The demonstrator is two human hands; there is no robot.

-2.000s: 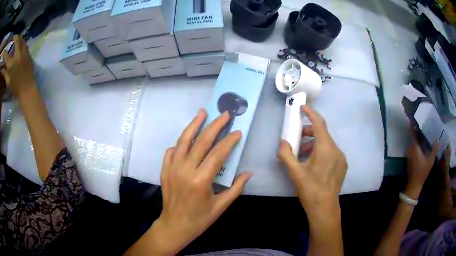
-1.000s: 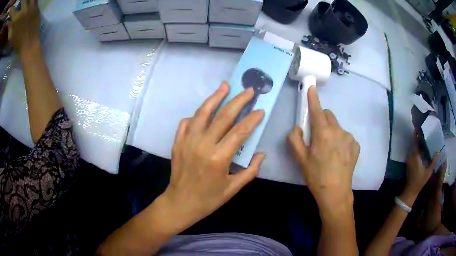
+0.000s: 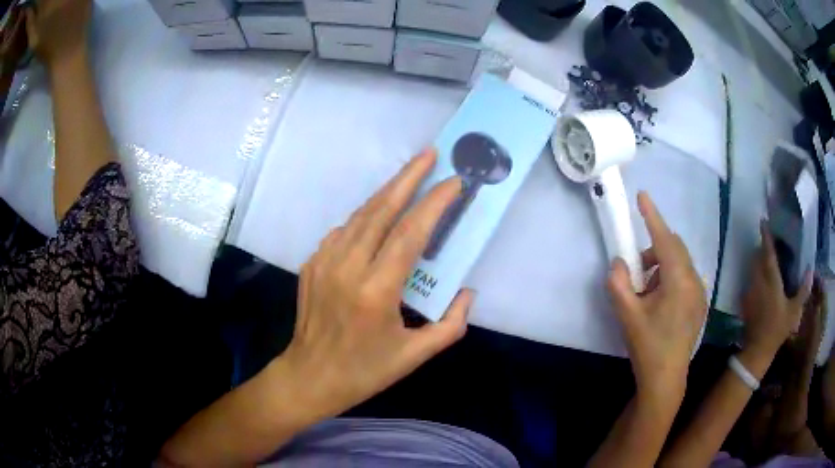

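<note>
A light blue retail box (image 3: 494,196) with a dark fan picture lies on the white foam sheet, its far-end flap open. My left hand (image 3: 371,265) rests over the box's left side, with fingers on its face and the thumb at its near end. A white handheld mini fan (image 3: 609,146) lies to the right of the box, its round head towards the box's far end and its handle pointing towards me. My right hand (image 3: 664,288) holds the lower end of the handle between thumb and fingers.
Stacked boxes (image 3: 352,41) stand at the back left. Black inserts (image 3: 641,44) and a pile of small black parts (image 3: 609,99) lie behind the fan. A neighbour's arm (image 3: 78,119) is at the left. Another person's hands (image 3: 778,311) hold a dark item at the right.
The fan has turned, so its handle now slants towards the right, and its spoked front shows again. My right hand has moved right and down to the handle's end. The box tilts slightly more to the right.
</note>
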